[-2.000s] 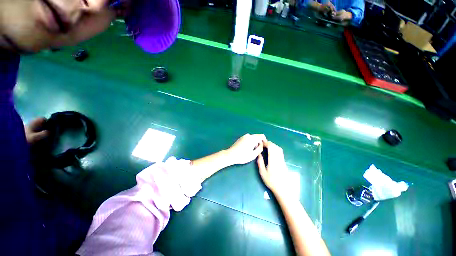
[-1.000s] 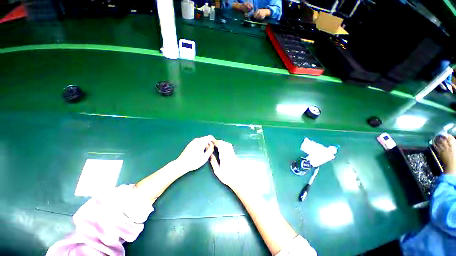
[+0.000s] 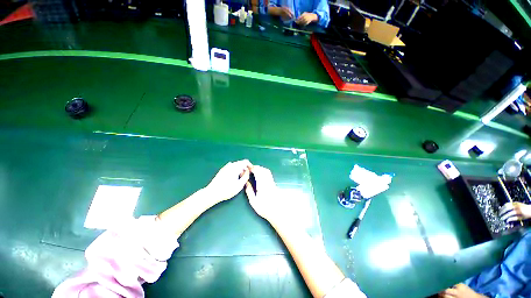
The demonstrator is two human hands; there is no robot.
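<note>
My left hand (image 3: 229, 180) and my right hand (image 3: 263, 192) meet at the fingertips over the clear work mat (image 3: 221, 233) on the green bench. The fingers of both are bent inward. A small dark patch shows between them; I cannot tell if it is a held part or shadow. To the right of my hands lie a crumpled white cloth (image 3: 371, 181), a small glossy dark round item (image 3: 349, 197) touching it, and a pen-like tool (image 3: 358, 218) with its black end toward me.
Black round units (image 3: 77, 107), (image 3: 184, 103), (image 3: 357, 134), (image 3: 430, 145) stand spaced beyond the mat. A white meter (image 3: 220, 60) stands by a white post (image 3: 198, 35). A red-edged tray (image 3: 343, 64) lies across the line. At right, a neighbour's hand (image 3: 514, 212) is over a parts tray (image 3: 466, 204).
The round units have shifted slightly left, and another dark one shows at the far right. The neighbour's hands have moved and show over the tray and near the bottom edge. My hands have barely moved.
</note>
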